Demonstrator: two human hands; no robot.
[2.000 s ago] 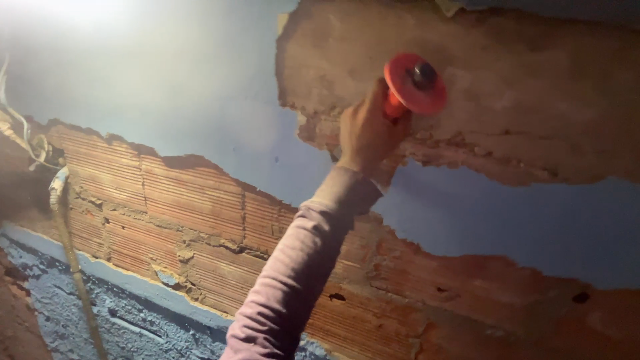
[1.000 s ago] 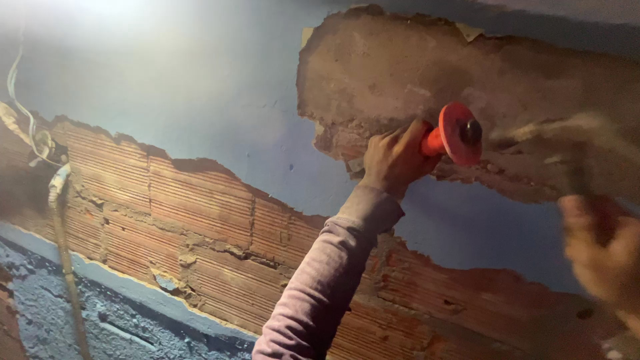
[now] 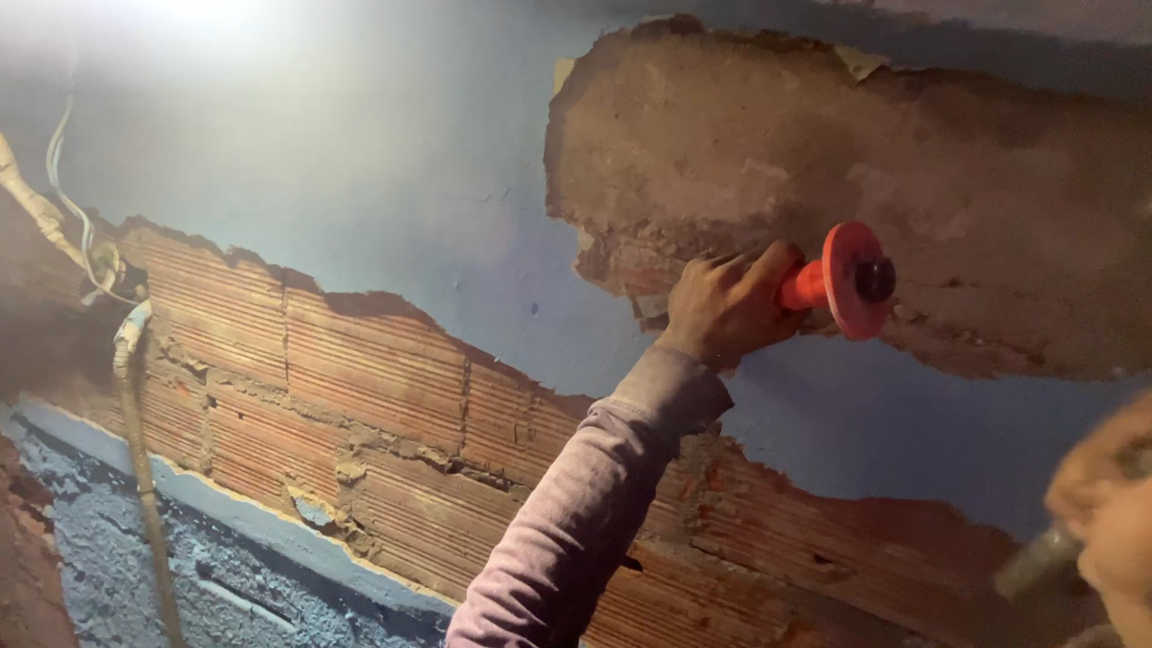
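My left hand (image 3: 731, 304) is closed round the red grip of a chisel with a round hand guard (image 3: 855, 281). The chisel's dark struck end faces right; its tip is hidden behind the hand, near the ragged lower edge of the brown patch of bare wall (image 3: 702, 135). At the right edge my right hand (image 3: 1111, 513), blurred and partly out of view, is wrapped round a tool's handle (image 3: 1039, 560); the tool's head cannot be seen. Blue painted plaster (image 3: 432, 198) borders the bare patch.
Ribbed hollow clay bricks (image 3: 378, 360) with rough mortar joints run diagonally below the blue plaster. At left, loose wires (image 3: 61, 171) and a corrugated conduit (image 3: 144, 450) come from a hole in the wall. A rough blue-painted wall part (image 3: 225, 558) lies lower left.
My right hand, out of view two seconds ago, came in at the right with a blurred tool near the chisel, and is now lower and farther right. My left hand stays on the chisel, now turned more sideways.
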